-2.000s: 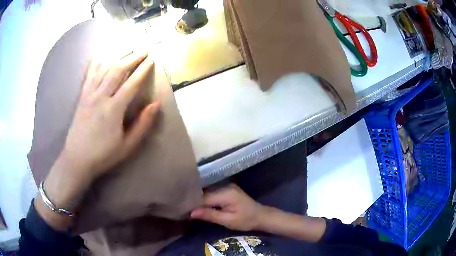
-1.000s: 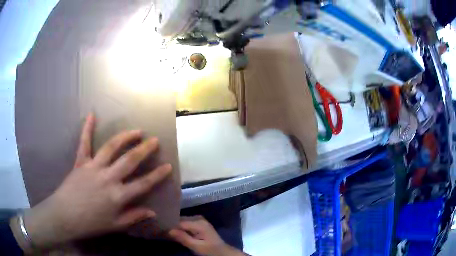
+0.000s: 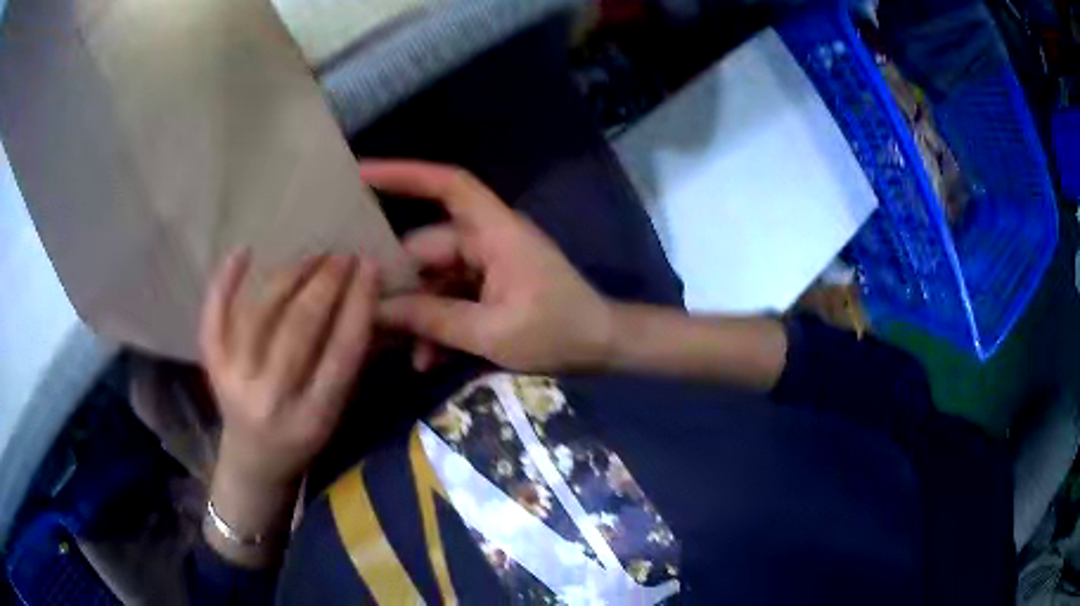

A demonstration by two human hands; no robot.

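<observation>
A taupe-brown cloth panel (image 3: 237, 154) runs from the upper left over the table's front edge towards the lap. My left hand (image 3: 290, 343), with a bracelet at the wrist, holds the panel's lower edge, its fingers on top of the cloth. My right hand (image 3: 492, 278) pinches the panel's lower right corner between thumb and fingers. The two hands are close together. The sewing machine's needle area is out of the picture.
The grey table edge (image 3: 444, 53) crosses the top. A white board (image 3: 752, 178) lies below it at right, beside a blue plastic basket (image 3: 995, 178) with cloth inside. More blue plastic (image 3: 59, 568) shows at lower left. Bunched brown cloth (image 3: 172, 414) hangs under the panel.
The view has tipped down, and the machine, stacked pieces and scissors have left the picture. My left hand has moved from flat on the panel to its lower edge, near my right hand.
</observation>
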